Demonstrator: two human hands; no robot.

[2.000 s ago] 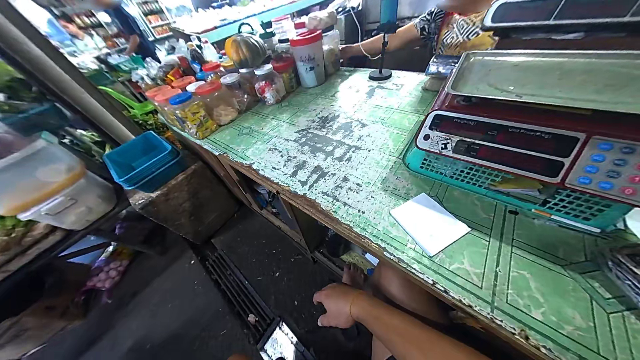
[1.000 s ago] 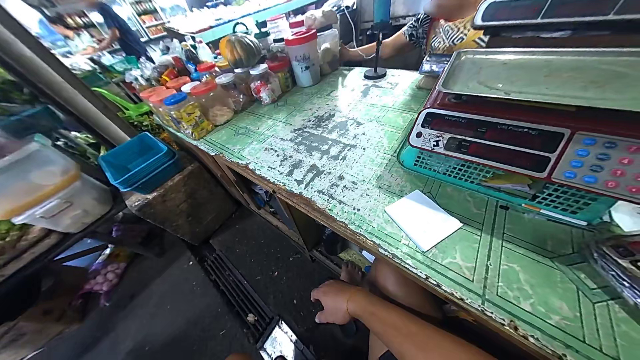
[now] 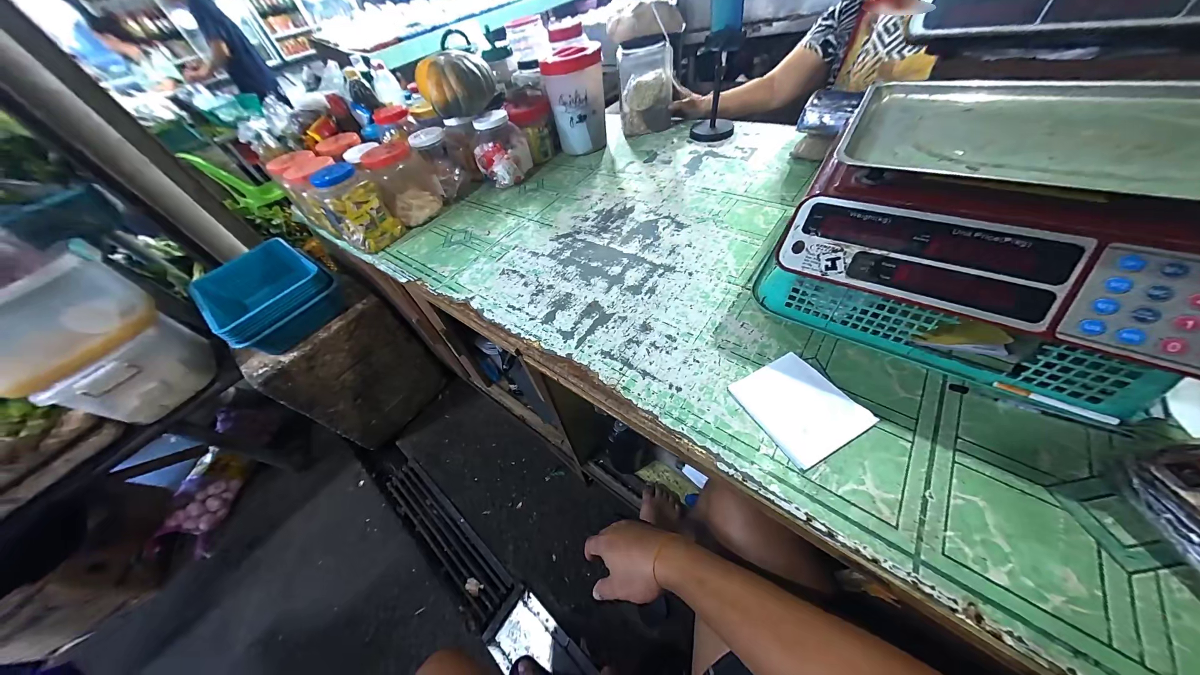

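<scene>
My right hand (image 3: 626, 561) hangs in front of the counter's front edge, over the dark floor, with nothing in it; its fingers are loosely curled and the thumb stands apart. My left hand is not visible. Nearest on the worn green counter (image 3: 619, 272) lies a folded white paper (image 3: 802, 410). To the paper's right, a red digital scale (image 3: 937, 258) with a metal tray (image 3: 1022, 136) rests on a teal plastic basket (image 3: 844, 311). Lidded jars (image 3: 356, 208), a white tumbler with a red lid (image 3: 577, 103) and a squash (image 3: 456, 84) stand at the far left.
Stacked blue plastic trays (image 3: 267, 291) sit on a worn block (image 3: 347, 375) left of the counter. A floor grate (image 3: 441, 534) runs below. Across the counter, another person's arm (image 3: 769, 86) reaches beside a jar (image 3: 645, 89) and a black stand (image 3: 712, 129). Shelves open under the counter.
</scene>
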